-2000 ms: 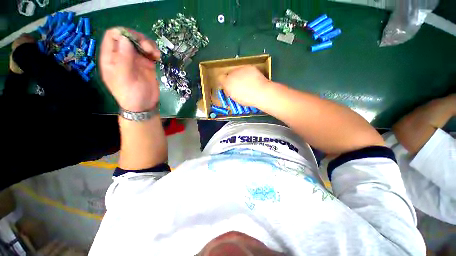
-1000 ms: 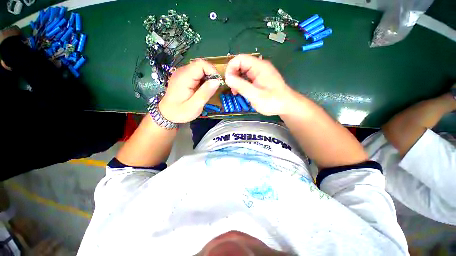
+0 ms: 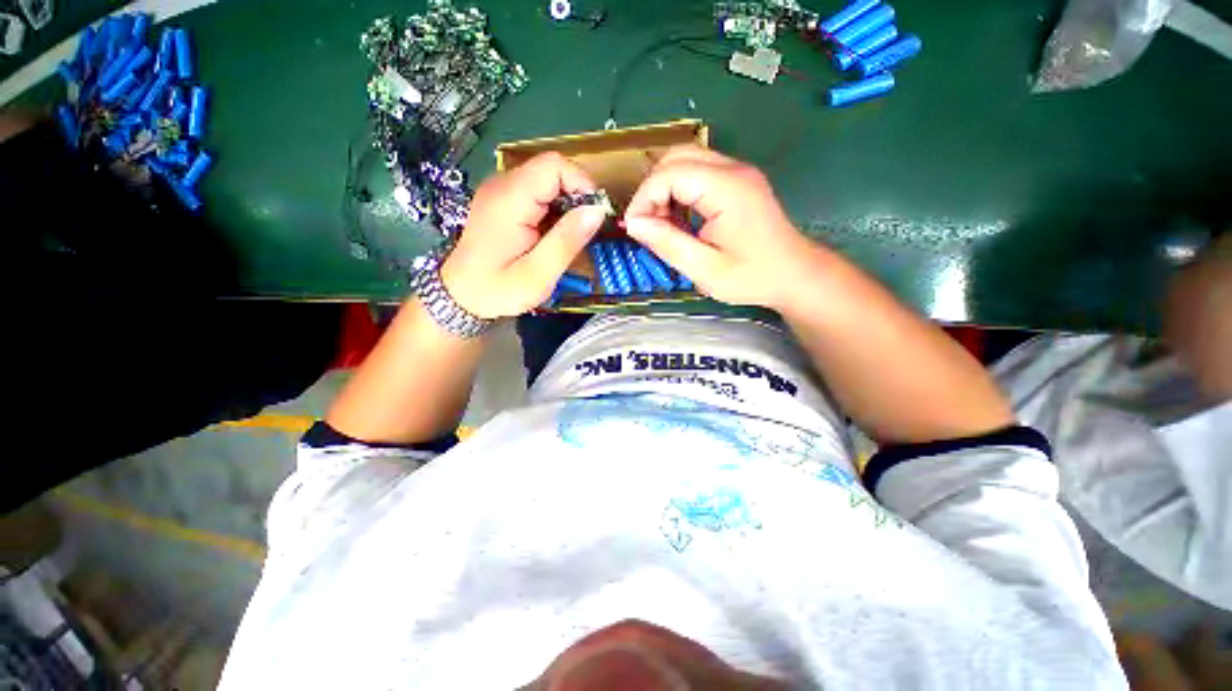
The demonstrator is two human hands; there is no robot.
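My left hand [image 3: 520,236], with a metal watch on the wrist, pinches a small green-and-silver circuit board [image 3: 584,203] between thumb and fingers over the parts box. My right hand [image 3: 723,223] is close beside it, thumb and index finger together at the board's right end; a tiny pale or reddish tip seems to be between them, too small to name. The tan parts box [image 3: 615,142] lies under both hands at the bench edge. Blue battery cells [image 3: 624,267] lie side by side in its near part. The hands hide much of the box.
Left of the box is a heap of circuit boards [image 3: 439,81] with round end parts [image 3: 439,196]. Blue cells are piled far left [image 3: 142,101]; joined units [image 3: 858,54] lie back right. A clear plastic bag [image 3: 1101,47] is far right. Neighbouring people's arms show at both sides.
My right hand has come out of the box to meet my left hand, which moved right and over the box with the board. Over the last second both hands barely moved; the view shifted slightly.
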